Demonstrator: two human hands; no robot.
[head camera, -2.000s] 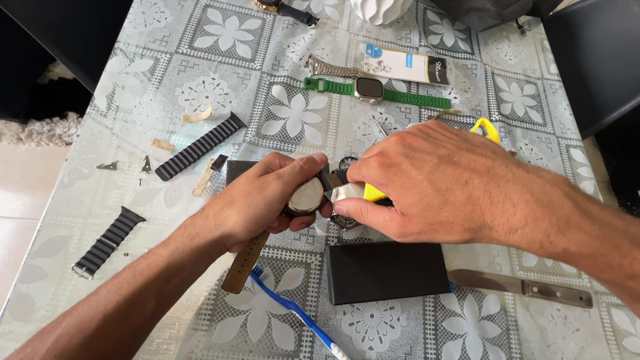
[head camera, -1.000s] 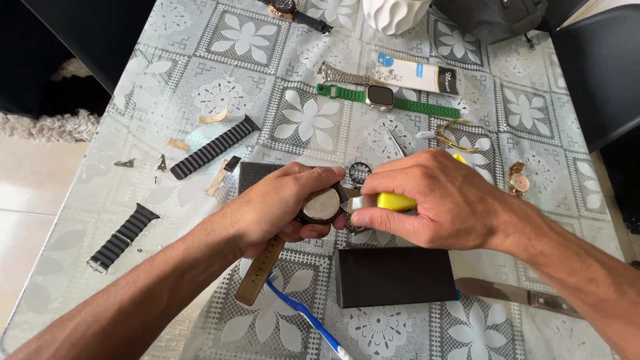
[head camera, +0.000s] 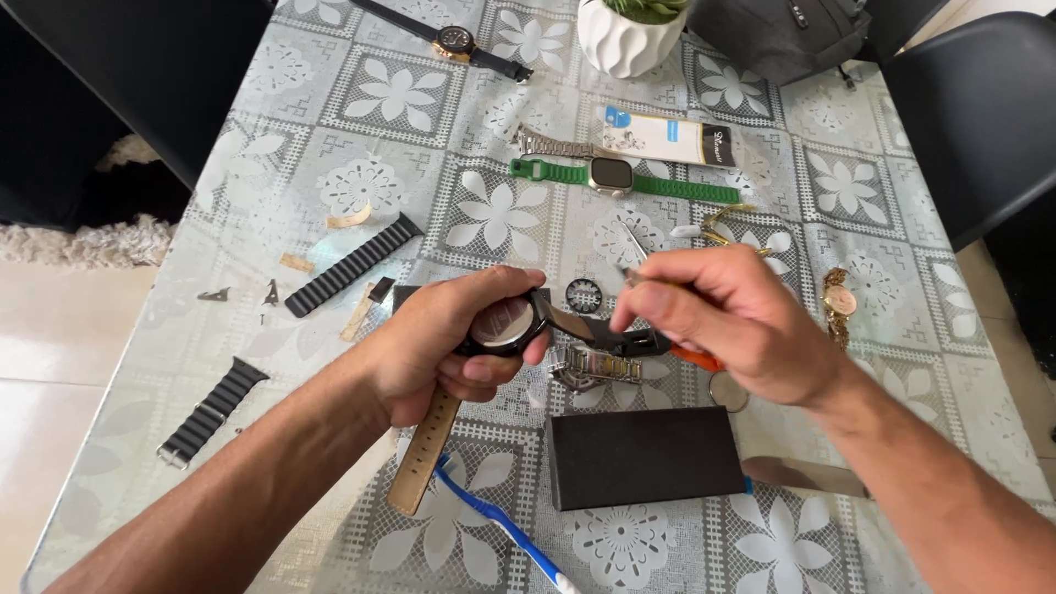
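My left hand (head camera: 462, 338) grips a black wristwatch (head camera: 505, 322) with its metal case back facing up. The watch's tan-lined leather strap (head camera: 425, 454) hangs below the hand, and its other strap half extends right. My right hand (head camera: 718, 322) is raised to the right of the watch, with its fingers pinched round a small tool that is mostly hidden. An orange handle (head camera: 695, 357) lies beneath that hand. Between the hands are a small black watch dial or bezel (head camera: 584, 294) and a metal-bracelet watch (head camera: 594, 367). A round metal disc (head camera: 729, 391) lies below my right hand.
A black box (head camera: 648, 458), a knife blade (head camera: 804, 476) and a blue toothbrush (head camera: 503, 520) lie nearest me. Black ridged straps (head camera: 353, 264) lie left. Beyond are a green-strapped smartwatch (head camera: 611, 175), tweezers (head camera: 634, 243) and a white plant pot (head camera: 631, 37). A rose-gold watch (head camera: 840, 301) lies right.
The yellow-handled tool my right hand held at the watch is no longer seen in it. That hand has moved off the case and now pinches something smaller. My left hand still holds the watch.
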